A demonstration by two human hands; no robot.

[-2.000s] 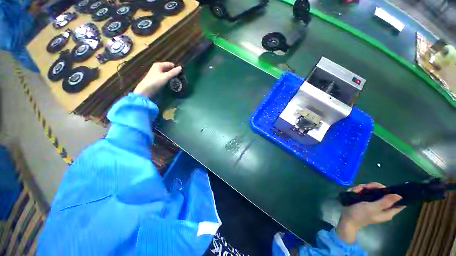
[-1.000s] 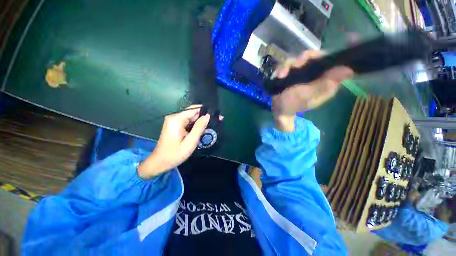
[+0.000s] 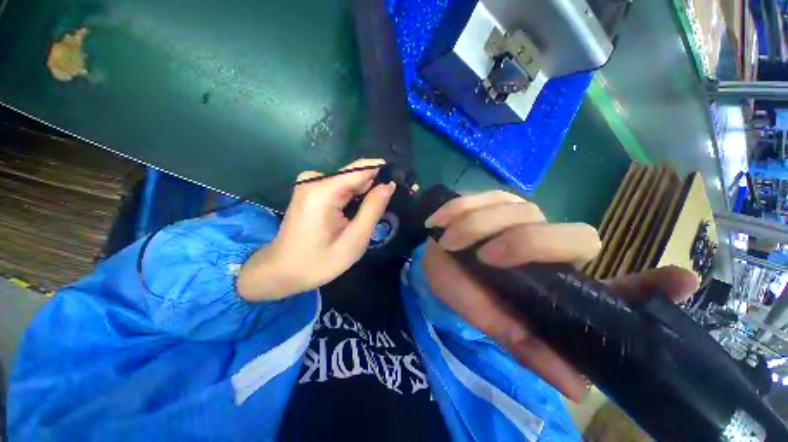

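My left hand (image 3: pixel 333 220) pinches the small black joint piece (image 3: pixel 396 179) where the long black arm (image 3: pixel 378 95) meets a round disc unit (image 3: pixel 384 229) with a bluish centre ring. The arm extends away from me over the green bench. A thin dark lead wire (image 3: pixel 324 175) runs from my left fingertips over my left sleeve. My right hand (image 3: pixel 518 272) is wrapped around the thick black electric screwdriver (image 3: pixel 605 332). Its front end is beside the joint; the narrow tip and any screw cannot be made out.
A silver screw feeder (image 3: pixel 510 60) stands in a blue tray (image 3: pixel 527 160) beyond my right hand. A brown scrap (image 3: pixel 67 56) lies on the green bench (image 3: pixel 216 78) at the upper left. Cardboard stacks stand at the left (image 3: pixel 60 203) and right (image 3: pixel 644 216).
The screwdriver has swung from beside the feeder to the joint, its body now towards the lower right. My left hand keeps its pinch on the joint. The feeder and tray appear larger.
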